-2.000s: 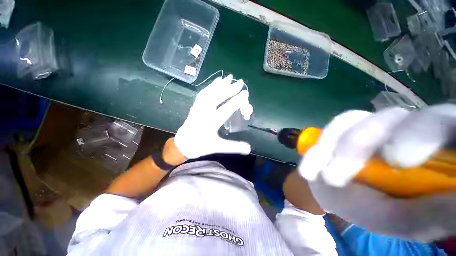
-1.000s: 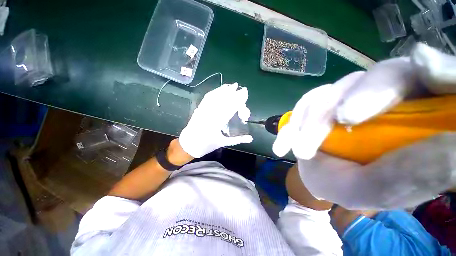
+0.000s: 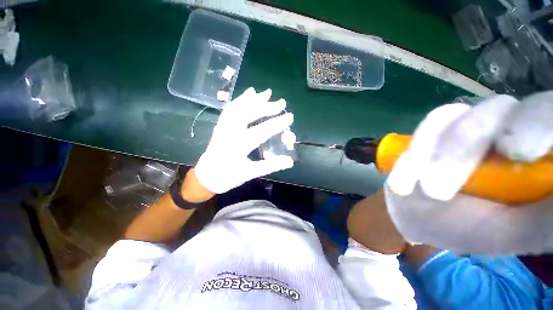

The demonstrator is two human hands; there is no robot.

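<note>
My left hand (image 3: 245, 142), in a white glove, holds a small clear plastic housing (image 3: 278, 149) on the bench, mostly hidden by the fingers. A white fitting (image 3: 288, 140) shows at the housing's right side. A thin white wire (image 3: 195, 120) trails out left of the hand. My right hand (image 3: 461, 175), gloved and large at the right edge, is closed around the orange electric screwdriver (image 3: 394, 152). Its thin bit (image 3: 315, 145) points left, with the tip at or very near the white fitting; contact is hard to tell.
A parts tray (image 3: 182, 66) with small white pieces and a screw tray (image 3: 373, 66) lie beyond my hands. Another clear housing (image 3: 50, 89) stands at left. A carton (image 3: 79, 200) of housings is below left. A pale rail (image 3: 279, 19) borders the belt. A person's blue sleeve (image 3: 479, 281) shows lower right.
The screwdriver appears farther right and smaller than a second ago, with more of its bit in view. My left hand and the trays have shifted slightly left in the picture.
</note>
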